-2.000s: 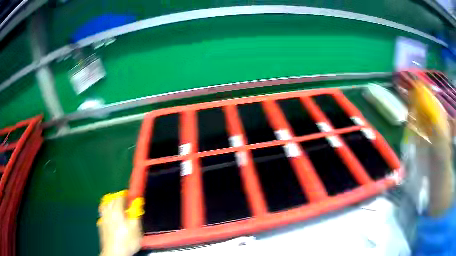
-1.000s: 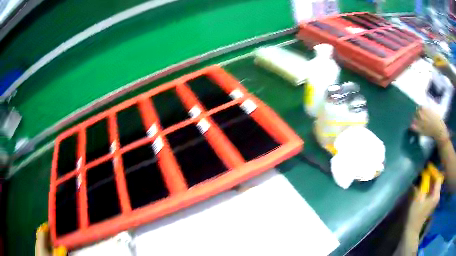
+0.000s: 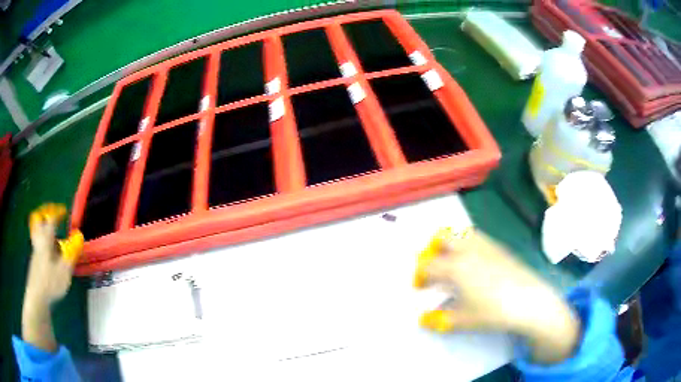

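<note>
A stack of red foam trays (image 3: 287, 142) lies in front of me, its pockets filled with black panels (image 3: 243, 157) and white labels on the dividers. My left hand (image 3: 52, 257), with orange-yellow finger cots, is at the tray's front left corner, fingers apart, a finger touching or close to its edge. My right hand (image 3: 496, 287), also with finger cots and slightly blurred, hovers over the white foam mat (image 3: 321, 298), fingers apart, with nothing seen in it. Whitish films (image 3: 142, 310) lie stacked at the mat's left.
A white bottle (image 3: 556, 86), squat pump bottles (image 3: 571, 149) and a crumpled white wipe (image 3: 586, 216) stand at the right. A pale long block (image 3: 502, 43) lies behind them. More red trays (image 3: 608, 60) are at the far right. The green bench (image 3: 493, 104) has a rail behind.
The view has shifted, bringing the mat into sight. My right hand has come from the right, out of view one second ago, to over the mat. My left hand stays at the tray's left corner.
</note>
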